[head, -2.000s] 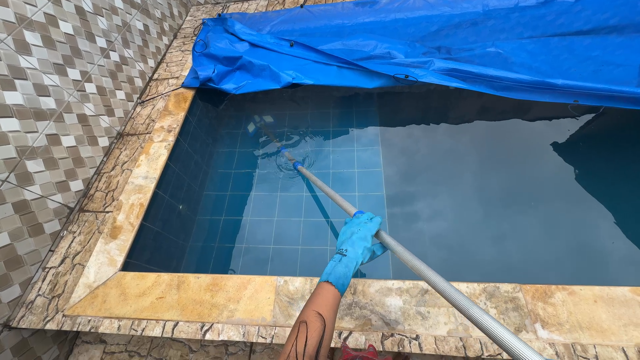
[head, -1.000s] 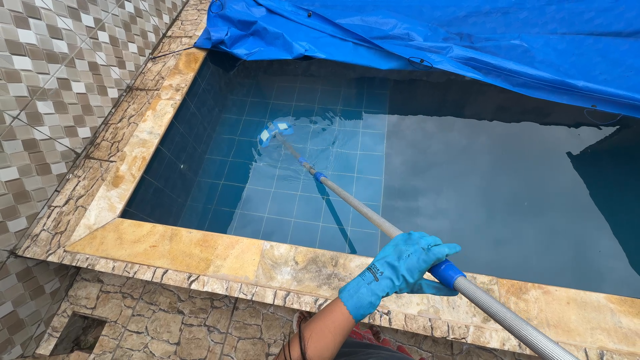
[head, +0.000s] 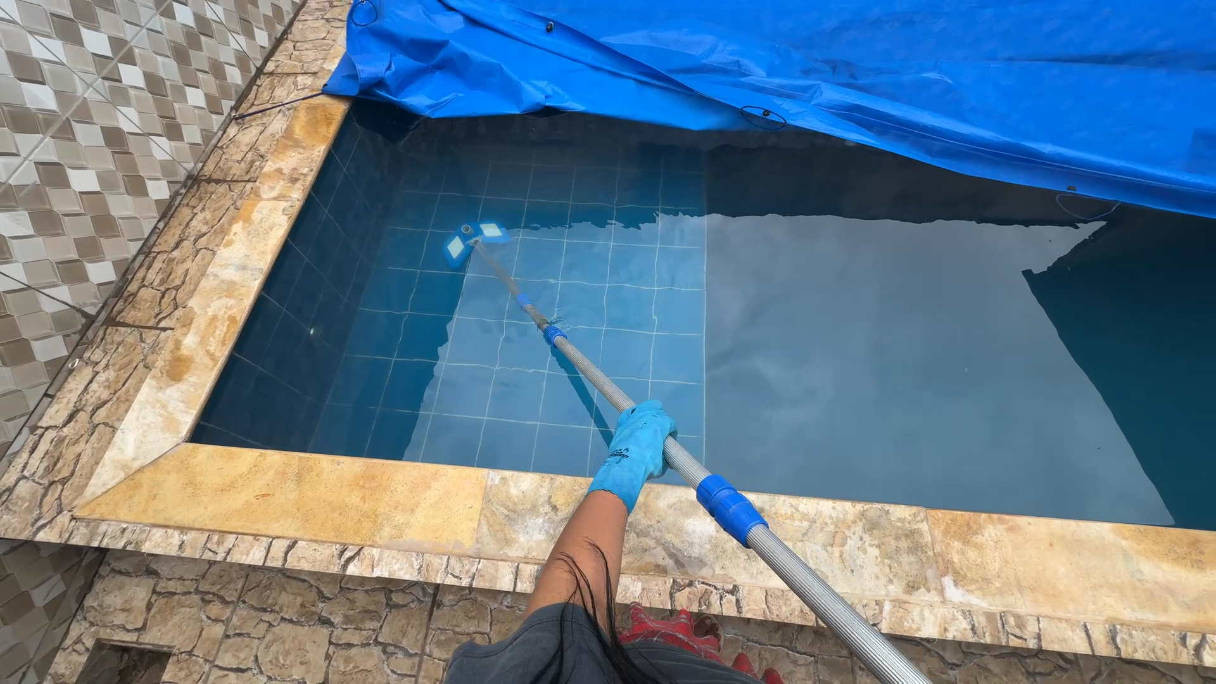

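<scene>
My left hand (head: 638,454), in a light blue rubber glove, is closed around a ribbed grey telescopic pole (head: 817,594). A blue locking collar (head: 731,510) sits on the pole just below the hand, nearer to me. The pole slants from the lower right into the swimming pool's water (head: 855,370). At its far end a blue pool-cleaning head (head: 475,242) with two pale patches shows under the water over the tiled floor (head: 608,313), close to the left side. A second blue collar (head: 554,333) is farther along the pole. My right hand is out of view.
Yellowish stone coping (head: 285,494) edges the pool. A blue tarpaulin (head: 855,66) covers its far part, with cord loops along its edge. A mosaic-patterned wall (head: 95,133) rises at left. Cracked-stone paving (head: 313,617) and a red patterned item (head: 674,632) lie below.
One second ago my left hand was beside the locking collar with its fingers partly extended; now it grips the pole farther toward the pool. The cleaning head is closer to the pool's left side.
</scene>
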